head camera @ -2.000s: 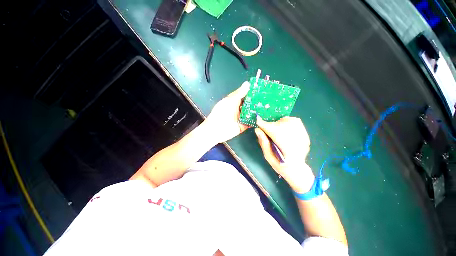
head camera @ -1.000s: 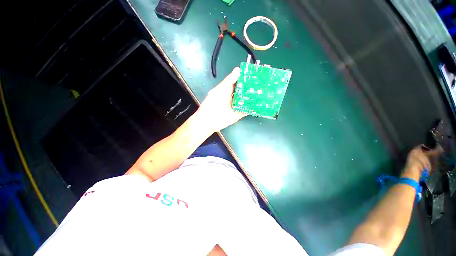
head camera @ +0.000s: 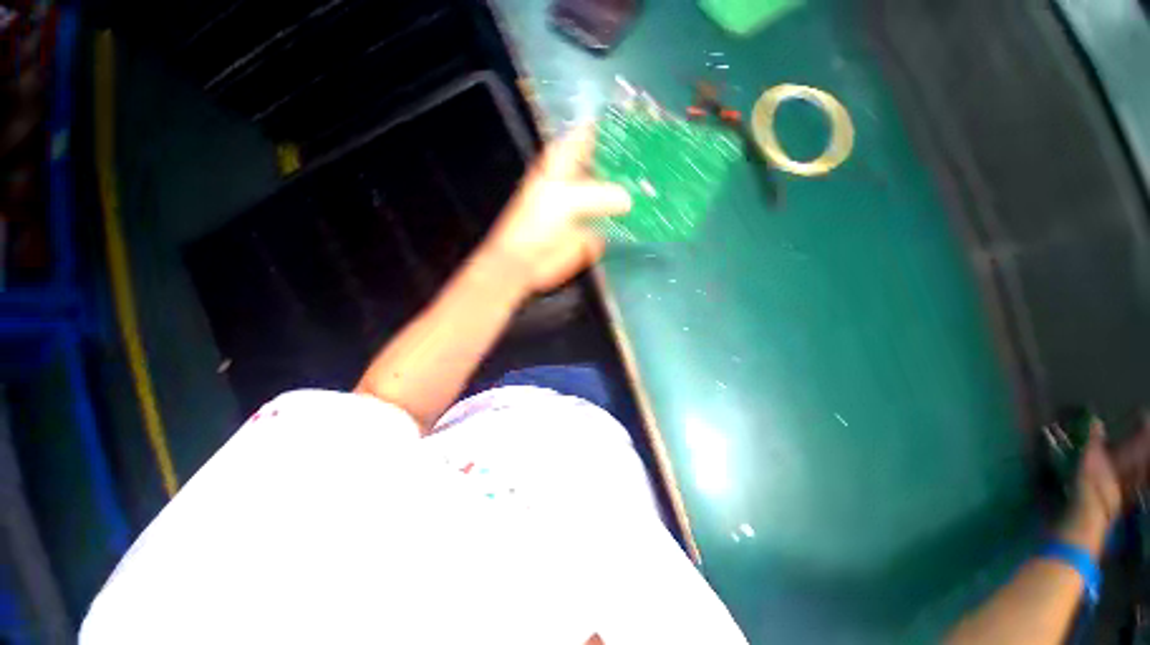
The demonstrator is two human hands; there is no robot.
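Note:
My left hand (head camera: 555,227) is shut on the left edge of a green circuit board (head camera: 668,176), held over the bench mat with its solder side up. The board is motion-blurred. My right hand (head camera: 1110,476), with a blue band (head camera: 1074,565) on the wrist, is at the far right edge by the conveyor. It is blurred beside a small dark object, and I cannot tell whether it holds anything. Cutters (head camera: 719,111) lie partly hidden behind the board. A cream tape roll (head camera: 802,130) lies to their right.
A glossy green bench mat (head camera: 820,378) lies beneath the board. The dark conveyor (head camera: 1009,189) runs along the right. A large black tray (head camera: 378,239) is below the bench edge at left. A dark phone (head camera: 595,20) and a green slip (head camera: 749,10) lie at the top.
My right hand left the board and reached far right to the conveyor. My left hand still holds the board, now nearer the bench edge. The view has shifted left, and the pen is no longer visible.

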